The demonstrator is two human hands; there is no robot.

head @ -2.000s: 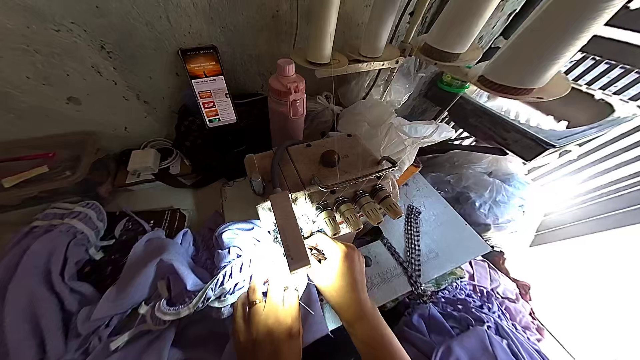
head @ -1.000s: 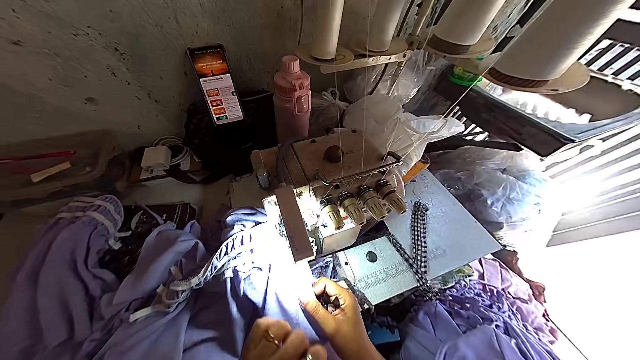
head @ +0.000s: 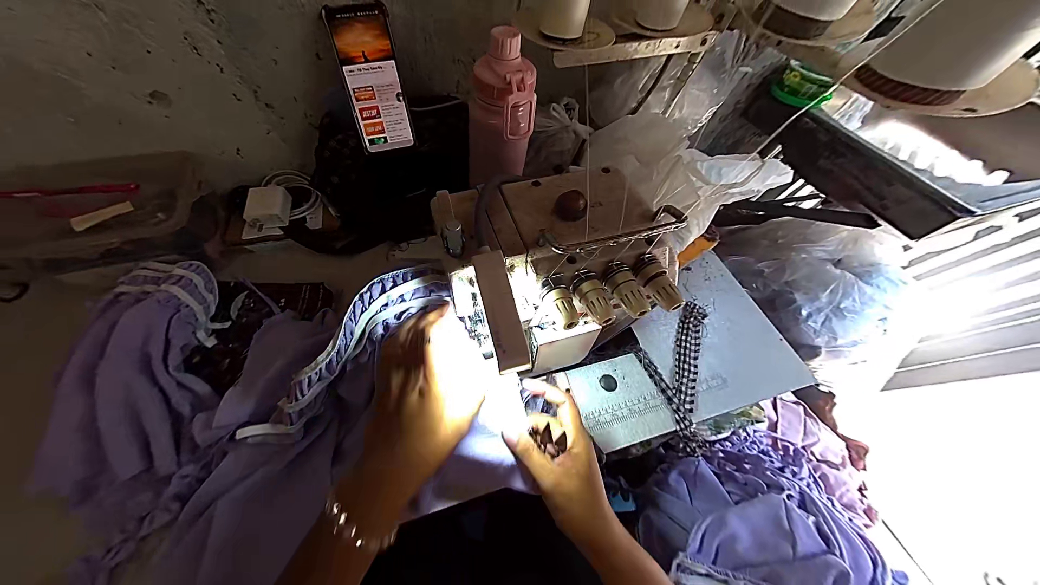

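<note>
Lavender fabric [head: 317, 471] with gathered, white-banded edging lies under the front of an overlock sewing machine [head: 569, 211]. My left hand [head: 422, 382] rests over the fabric left of the machine's needle area, its fingers blurred and partly washed out by the lamp. On the right, my right hand [head: 561, 455] pinches the fabric edge between thumb and fingers, just below the needle area, with small dark pointed metal tips, perhaps thread snips, showing within the palm. Glare hides the stitching spot. Four tension dials [head: 613, 294] face me.
A metal plate with a ruler scale [head: 621, 398] and a checkered strip [head: 686, 366] lie right of the machine. Behind stand a pink bottle [head: 502, 106] and a phone [head: 372, 81]. Thread cones [head: 951, 41] hang over the upper right. More lavender cloth [head: 756, 512] is at lower right.
My left hand has moved up from the lower edge onto the fabric beside the machine. My right hand stays near the needle area.
</note>
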